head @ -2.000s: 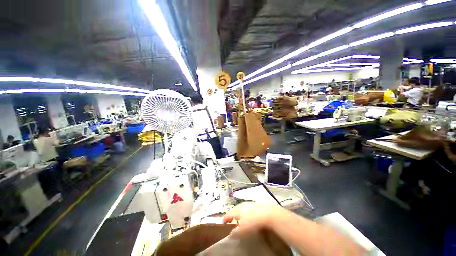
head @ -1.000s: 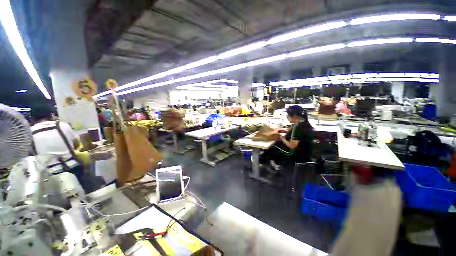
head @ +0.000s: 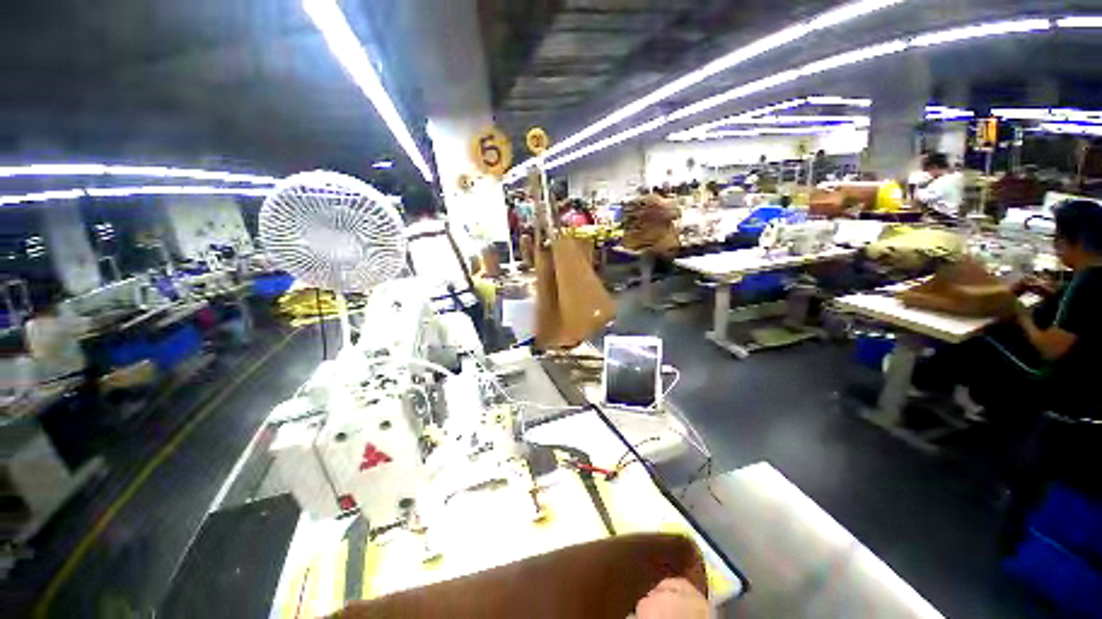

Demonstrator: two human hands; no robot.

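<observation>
A brown bag panel [head: 544,583] curves across the bottom edge, in front of the pattern sewing machine [head: 363,453]. My right hand [head: 673,600] is at the panel's right end, cut off by the bottom edge, with part of the fingers showing against the panel. It appears to hold the panel there. My left hand is not in view. The clamp area under the needle head glares white. Snips with red handles [head: 592,469] lie at the right of the bed, near black wires.
A white side board [head: 804,550] is at right. A tablet [head: 632,372] stands behind the bed's right side. A fan [head: 332,232] is above the machine, and a brown bag [head: 570,293] hangs behind. A seated person [head: 1063,320] works at far right.
The view swung right, then back to the machine. My right forearm, which reached across the panel and then showed blurred at far right, is now mostly out of view; the hand is at the panel's right end.
</observation>
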